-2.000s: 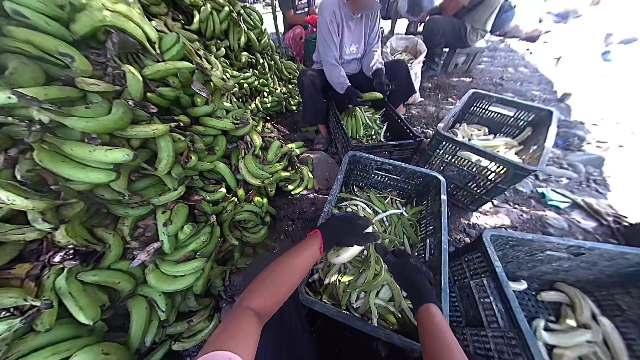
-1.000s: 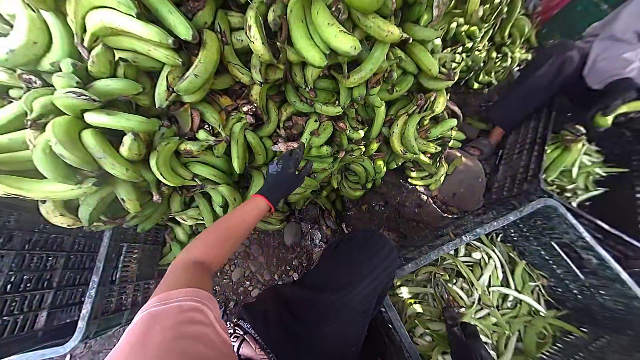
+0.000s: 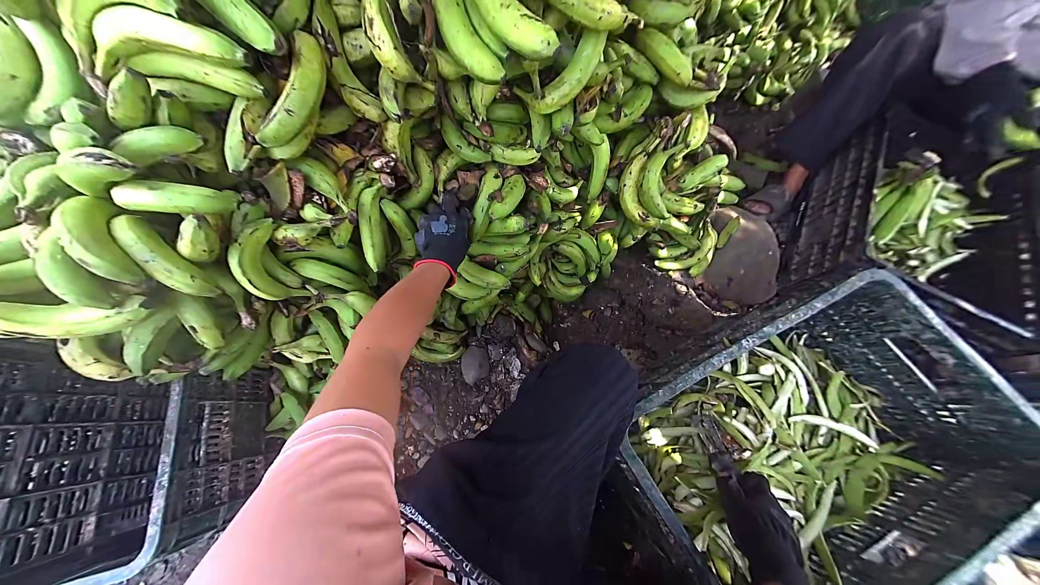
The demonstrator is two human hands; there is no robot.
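Note:
My left hand, in a dark glove with a red cuff, reaches into the heap of green plantains. Its fingertips are hidden among small bunches, so whether it grips one is unclear. Low on the right, my right hand, gloved in black, is over a plastic crate of green peels. A dark, narrow thing, perhaps a knife, extends from its fingers into the peels; its shape is hard to make out.
A person in dark trousers sits at the upper right beside another crate with peels. A large stone lies between the heap and the crates. More black crates stand at lower left. Pebbly ground shows near my knee.
Two seconds ago both hands were over the peel crate, with a pale peeled fruit at the left one. The left hand has moved to the plantain heap. The view has swung left.

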